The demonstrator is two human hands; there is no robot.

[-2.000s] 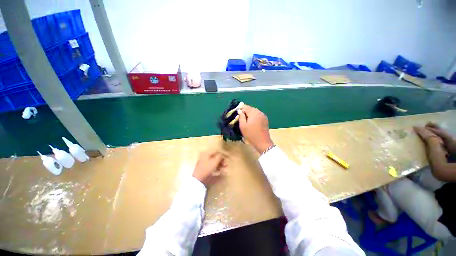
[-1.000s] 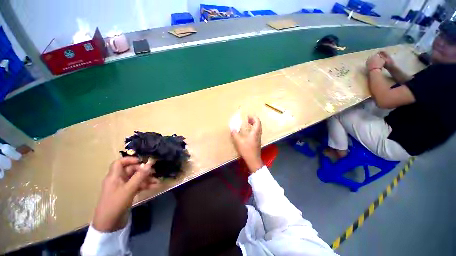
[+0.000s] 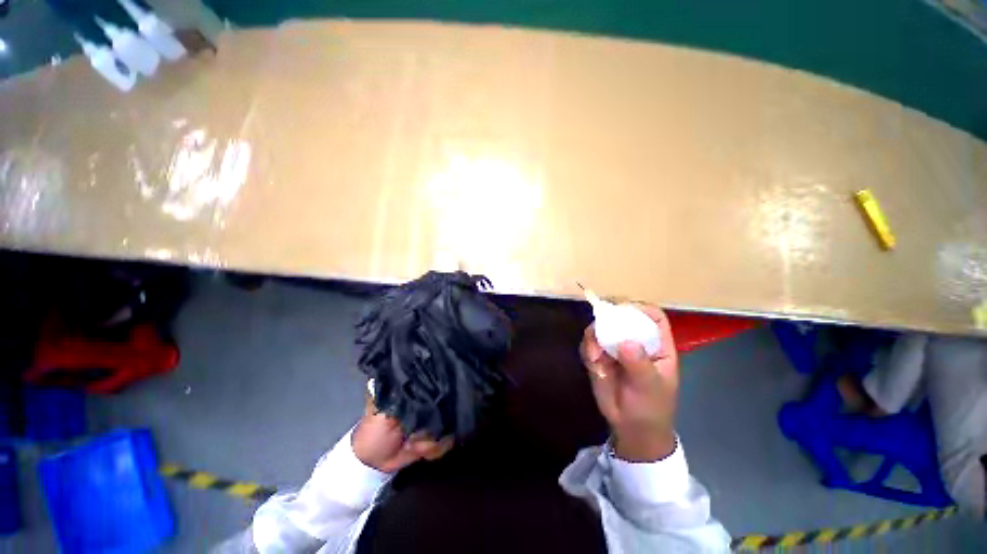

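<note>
The black shaggy workpiece (image 3: 435, 348) is above my lap, just in front of the bench edge. My left hand (image 3: 398, 438) holds it from below, and the workpiece hides part of the fingers. A small pale part shows at its left side. My right hand (image 3: 639, 379) holds the white glue bottle (image 3: 626, 328) with its thin nozzle pointing up and to the left. The nozzle is apart from the workpiece.
The cardboard-covered bench (image 3: 357, 141) spans the view, with the green belt (image 3: 693, 33) behind. Spare glue bottles (image 3: 132, 49) stand at back left; a yellow stick (image 3: 874, 220) lies right. Blue stools (image 3: 866, 433) and a person's leg (image 3: 958, 400) are at right.
The view has tilted down. My left hand has brought the workpiece from the bench to above my lap. My right hand with the white bottle has come back off the bench.
</note>
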